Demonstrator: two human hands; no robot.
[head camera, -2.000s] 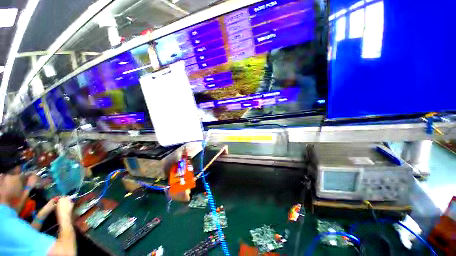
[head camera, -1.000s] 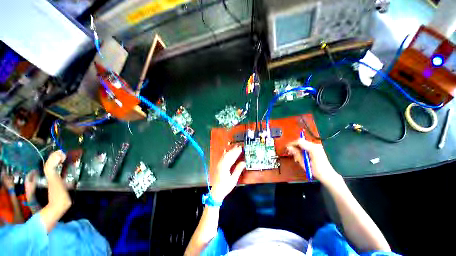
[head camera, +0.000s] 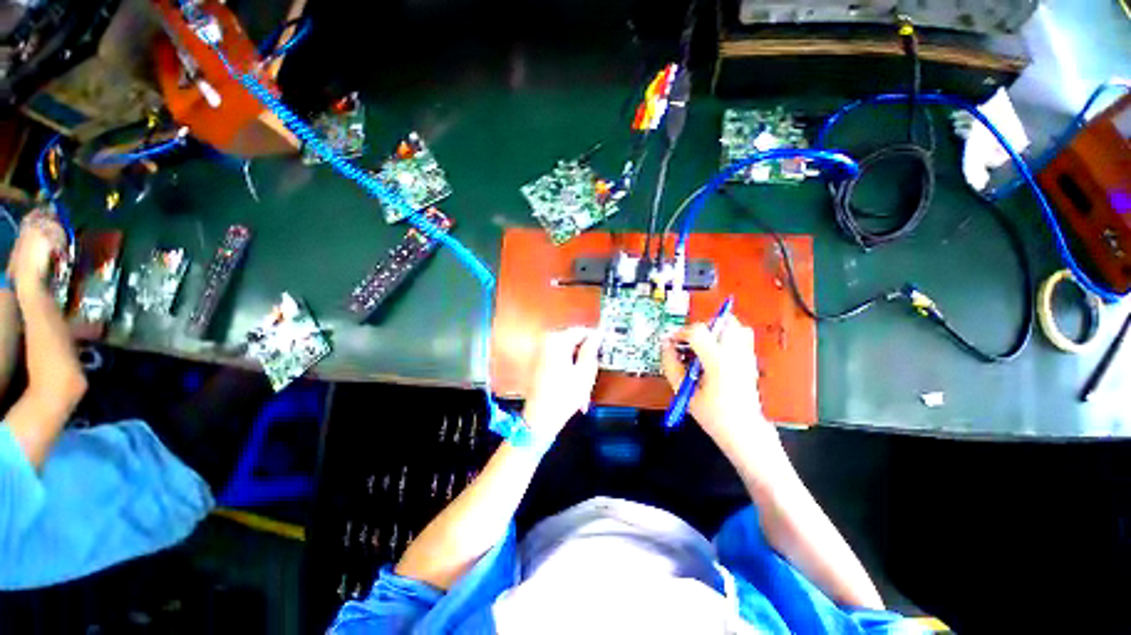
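Observation:
A green circuit board (head camera: 638, 333) lies on the orange-brown test fixture (head camera: 779, 323), its connector edge against the dark bar (head camera: 593, 270). Black leads and a thick blue cable (head camera: 722, 171) run to that edge. My left hand (head camera: 566, 375) is at the board's left edge, fingers bent; whether it grips the board is unclear. My right hand (head camera: 717, 367) is at the board's right edge and holds a slim blue pen (head camera: 700, 360). A blue band (head camera: 509, 424) with a pale-blue coiled cord is on my left wrist.
Loose boards (head camera: 288, 341) and remote controls (head camera: 397, 267) lie left on the green bench. A neighbour's arm (head camera: 45, 335) is far left. A coiled black cable (head camera: 883, 199), tape roll (head camera: 1069, 310) and orange-brown box (head camera: 1091, 186) are right. A black slotted tray (head camera: 397, 478) is below the bench edge.
The view has swung down from the screens to the bench. Since one second ago, my right hand has moved left to the board's right edge, still with the pen. My left hand stays beside the board.

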